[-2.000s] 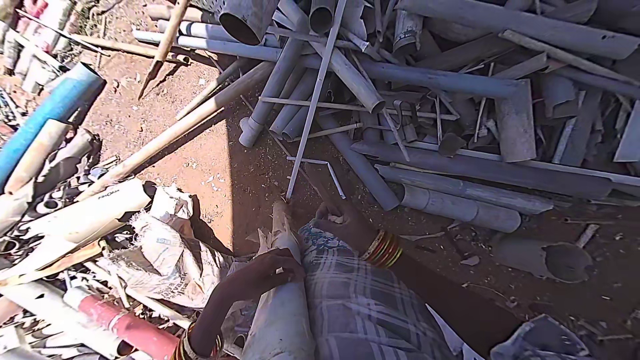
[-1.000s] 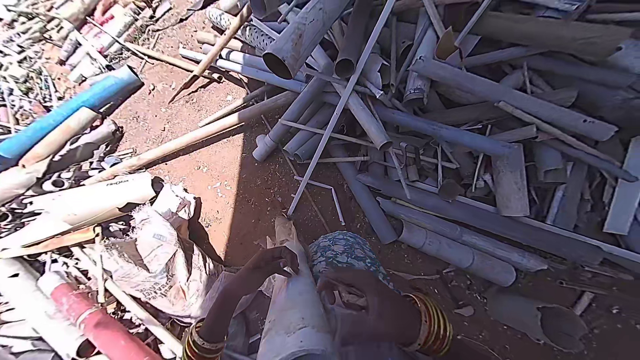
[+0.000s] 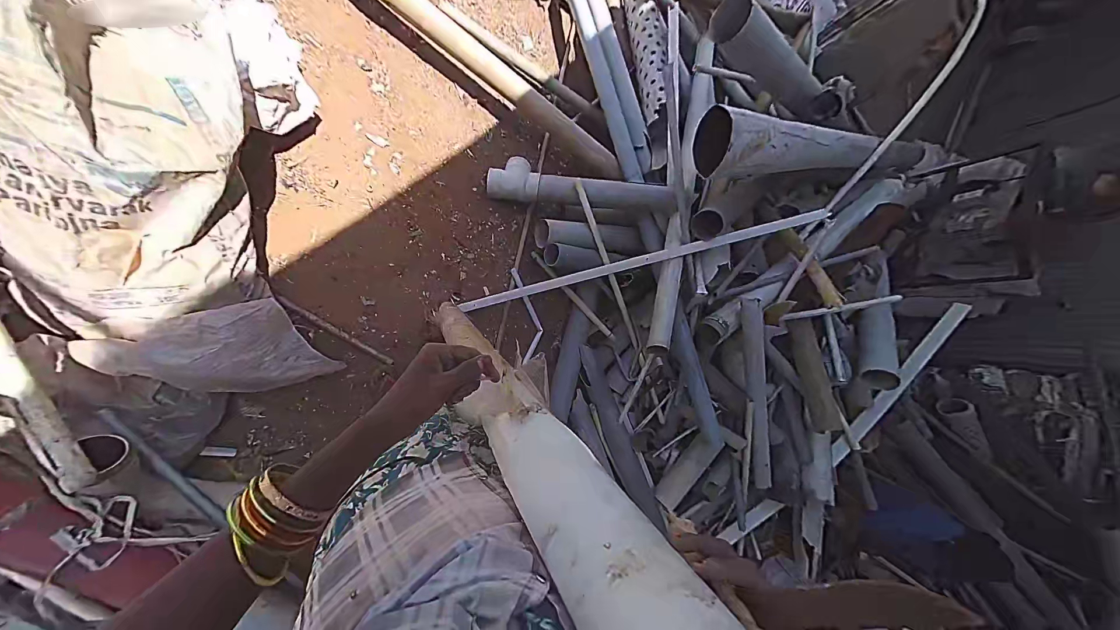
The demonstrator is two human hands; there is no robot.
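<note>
A whitish plastic pipe (image 3: 595,516) lies slanting beside my clothed leg, its narrow far end wrapped in torn, brownish material (image 3: 503,389). At that wrapping is my left hand (image 3: 451,376), fingers curled in and thumb close to them; whether something thin is between them cannot be told. Bangles circle the left wrist. My right hand (image 3: 717,564) is low along the pipe's right side, dim and partly hidden, seemingly against the pipe. A thin pale strip (image 3: 647,260) runs from near the pipe's tip across the heap of grey pipes.
Grey pipes (image 3: 595,191) and broken lengths are heaped ahead and to the right. A large printed plastic sack (image 3: 114,227) lies at the left. A bent thin strip (image 3: 529,311) rests on the reddish soil near the pipe's tip.
The view has swung strongly to the right. My right hand, earlier near the front part of the pipe, is now farther back along its right side. My left hand stays near the narrow end.
</note>
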